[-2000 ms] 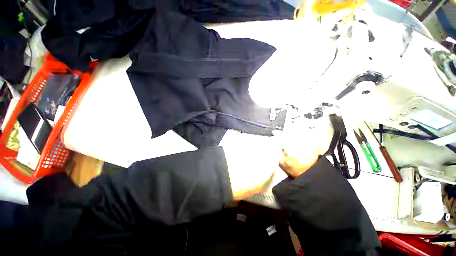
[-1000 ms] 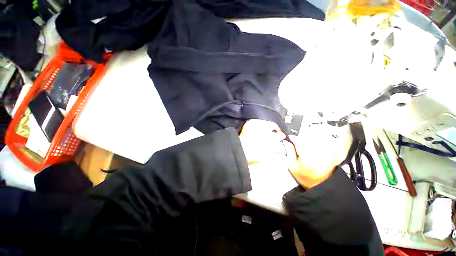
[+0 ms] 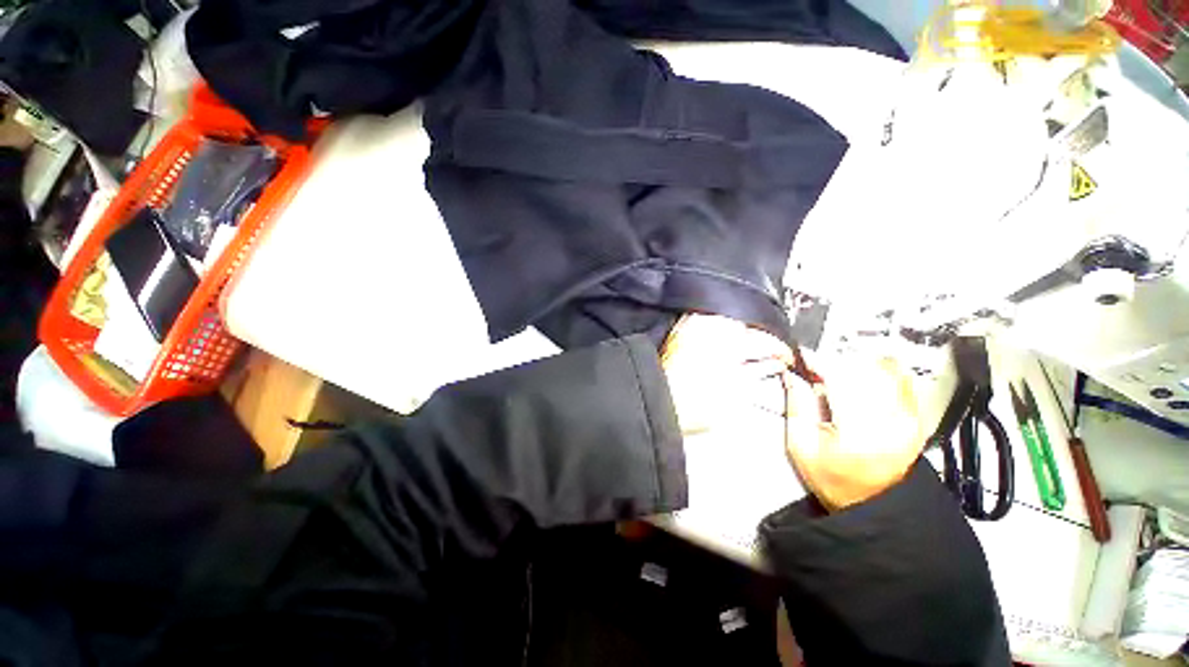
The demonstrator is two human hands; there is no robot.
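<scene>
The dark navy garment piece (image 3: 626, 170) lies spread on the white table, with seams across it. Its narrow stitched end (image 3: 730, 297) runs right to the needle area (image 3: 913, 336), which is washed out by glare. My left hand (image 3: 733, 384) is at this narrow end, fingers closed on its lower edge. My right hand (image 3: 861, 424) meets my left fingertips just below the needle area. Glare hides its fingers, and I cannot tell whether it grips the cloth. The white sewing machine (image 3: 1017, 143) stands at the right.
Black-handled shears (image 3: 978, 450), green thread snips (image 3: 1039, 447) and a red-brown-handled tool (image 3: 1089, 489) lie right of my right hand. An orange-red basket (image 3: 196, 339) with a phone (image 3: 153, 271) stands left. More dark garments (image 3: 339, 52) lie at the back. A pale tray (image 3: 1154, 599) is lower right.
The whole view has shifted, so the table and tools appear further right. My left hand has moved up onto the garment's narrow end; my right hand stays near the needle area.
</scene>
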